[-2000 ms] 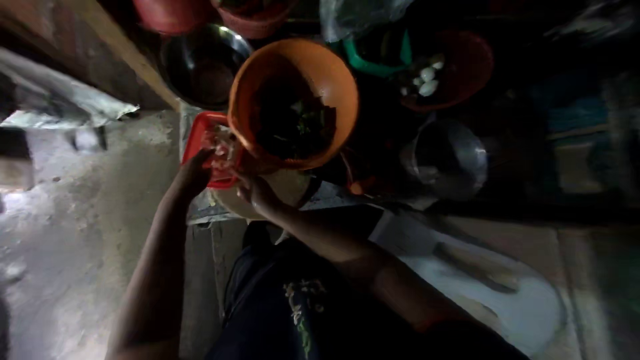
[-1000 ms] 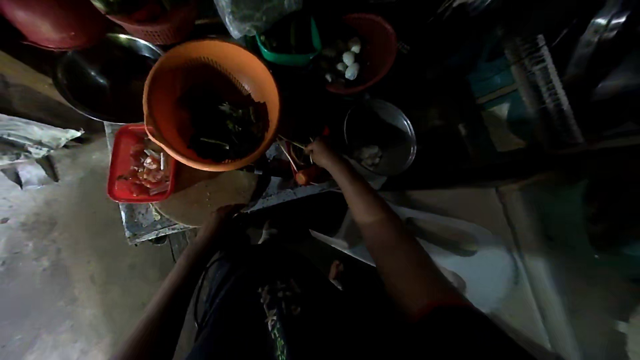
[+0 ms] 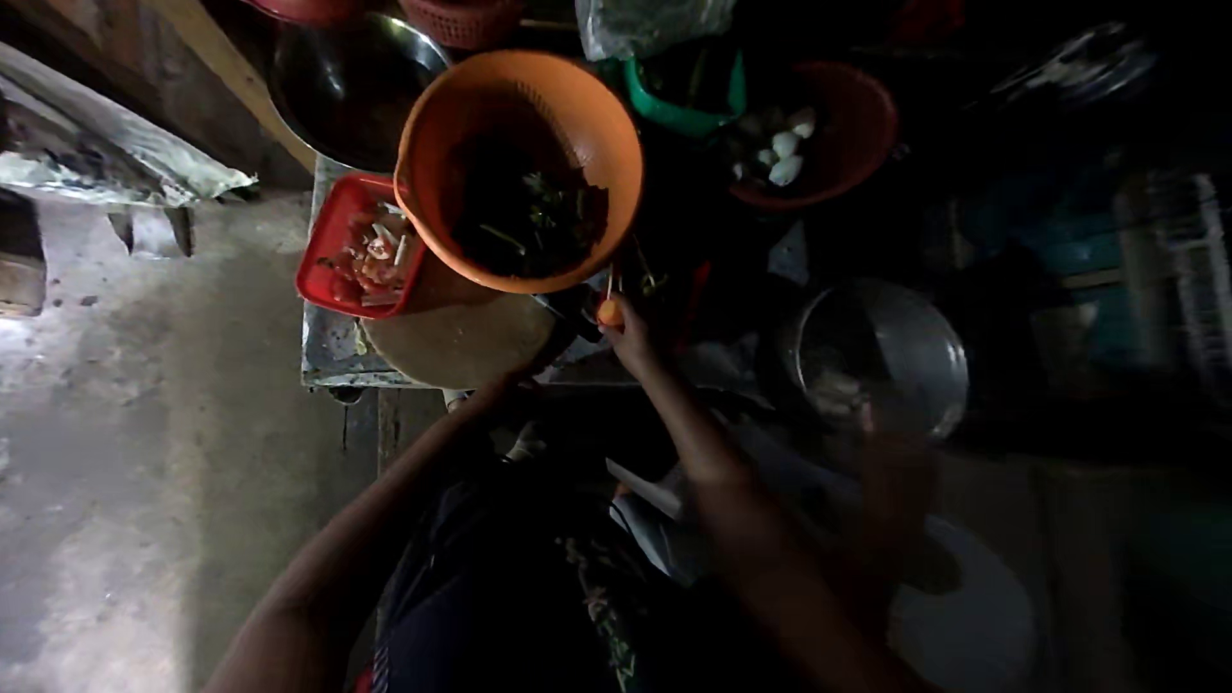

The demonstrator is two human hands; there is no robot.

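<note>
My right hand grips a small orange thing, perhaps a carrot, just below the rim of an orange plastic basin with dark leafy greens in it. My left hand is low at the edge of a round cutting board; it is too dark to tell what its fingers do. A red plastic tray with cut pieces, pale and reddish, stands left of the basin. Thin stems lie close to my right hand.
A steel bowl stands behind the tray. A green basket and a red bowl with white, egg-like things are at the back. A metal pot stands at the right, where another person's blurred arm seems to reach. A white plastic chair is below.
Two seconds ago both my hands were at the red tray; now they are away from it. My right hand has taken hold of the orange thing. A blurred arm has appeared by the pot.
</note>
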